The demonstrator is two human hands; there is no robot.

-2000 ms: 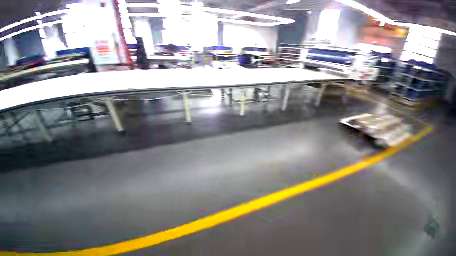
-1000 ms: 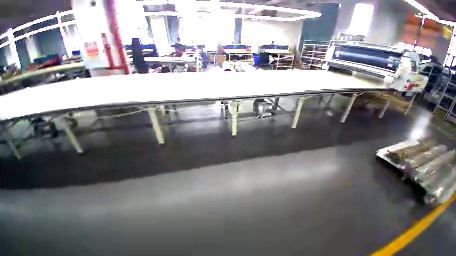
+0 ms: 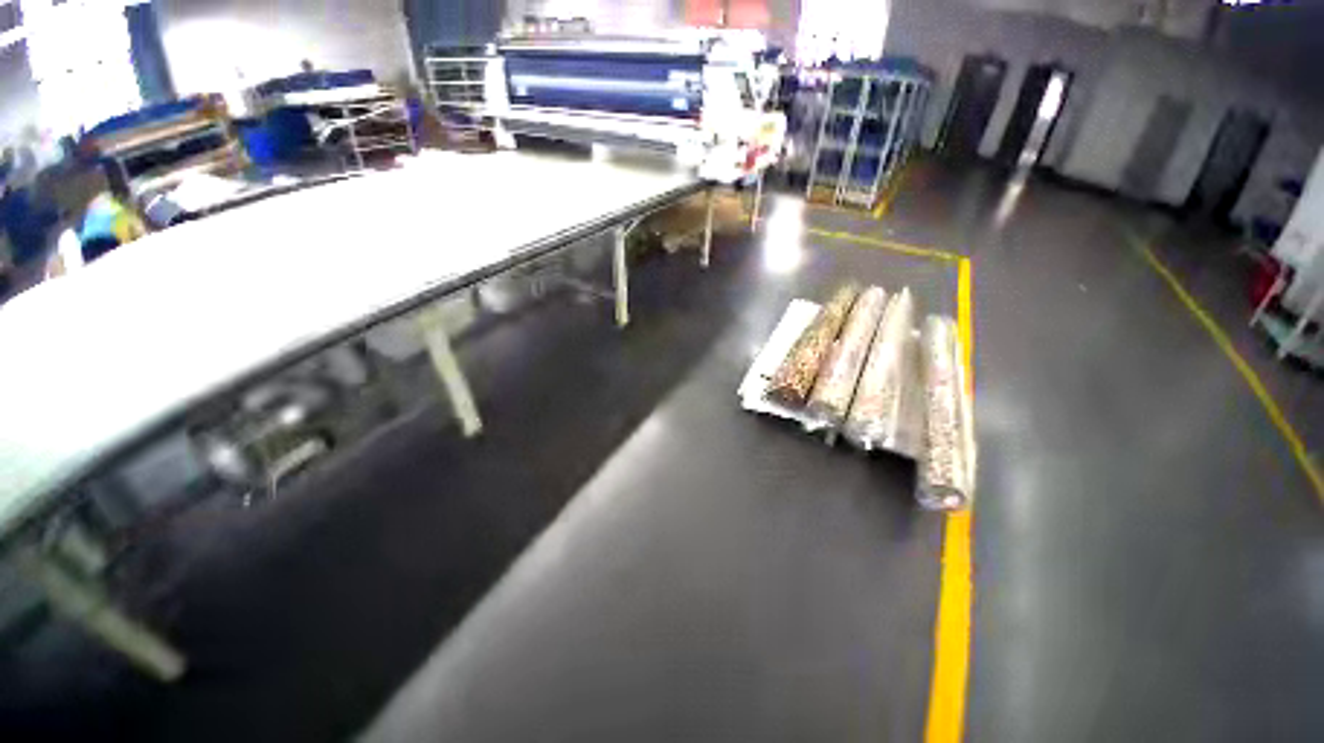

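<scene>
Neither of my hands is in the picture. A long cutting table (image 3: 341, 240) with a bright white top and pale legs runs from the left edge towards the centre back. Several plastic-wrapped fabric rolls (image 3: 876, 363) with a brownish mottled look lie side by side on a white pallet (image 3: 781, 349) on the floor, right of the table. The rightmost roll (image 3: 942, 414) lies slightly apart from the others. A large white machine (image 3: 610, 90) with a dark blue roller section stands across the table's far end.
A yellow floor line (image 3: 951, 624) runs beside the rolls. A wire rack (image 3: 857, 138) with blue contents stands behind the machine. Dark doorways (image 3: 976, 102) are in the back wall. A white object on a stand (image 3: 1297, 276) is at the right edge. Loaded tables (image 3: 312, 102) stand at the back left.
The view has swung right and come nearer to the table and rolls. The rolls now show nearer the middle, and the back wall doorways have come into view.
</scene>
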